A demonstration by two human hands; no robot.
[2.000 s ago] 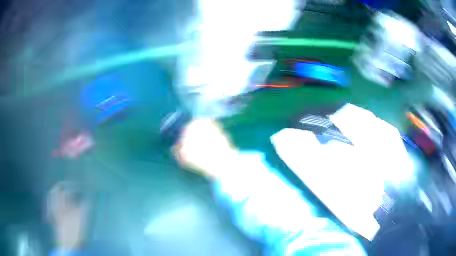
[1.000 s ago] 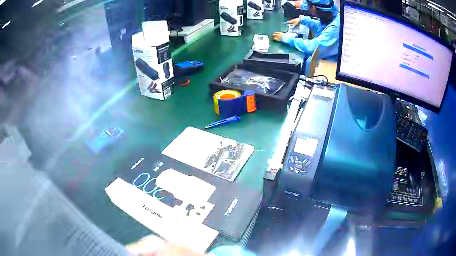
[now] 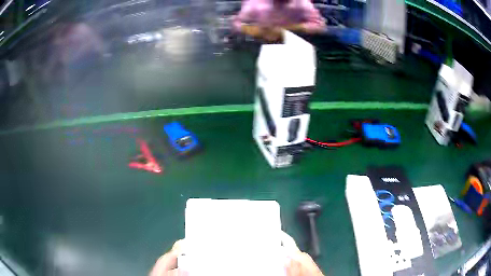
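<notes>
A plain white carton or card (image 3: 232, 234) is at the bottom centre, overexposed so no print shows. My left hand (image 3: 168, 261) grips its left side and my right hand (image 3: 301, 261) grips its right side; both are cut off by the lower edge and partly hidden by it. A retail box (image 3: 284, 105) stands upright beyond it with its top flap raised. A blue battery tester (image 3: 181, 139) and red clamp (image 3: 145, 158) lie to the left, slightly blurred.
A second tester (image 3: 380, 133) with a red lead lies right of the box. Another retail box (image 3: 447, 102) stands far right. A barcode scanner (image 3: 310, 226), flat blanks (image 3: 401, 226), a leaflet (image 3: 439, 220) and a tape roll (image 3: 475, 188) lie nearer. A person in pink (image 3: 280, 16) is opposite.
The view has swung left from the printer and monitor to the green bench. Both hands now show, gripping the white carton or card; one second ago only part of a hand showed at the bottom.
</notes>
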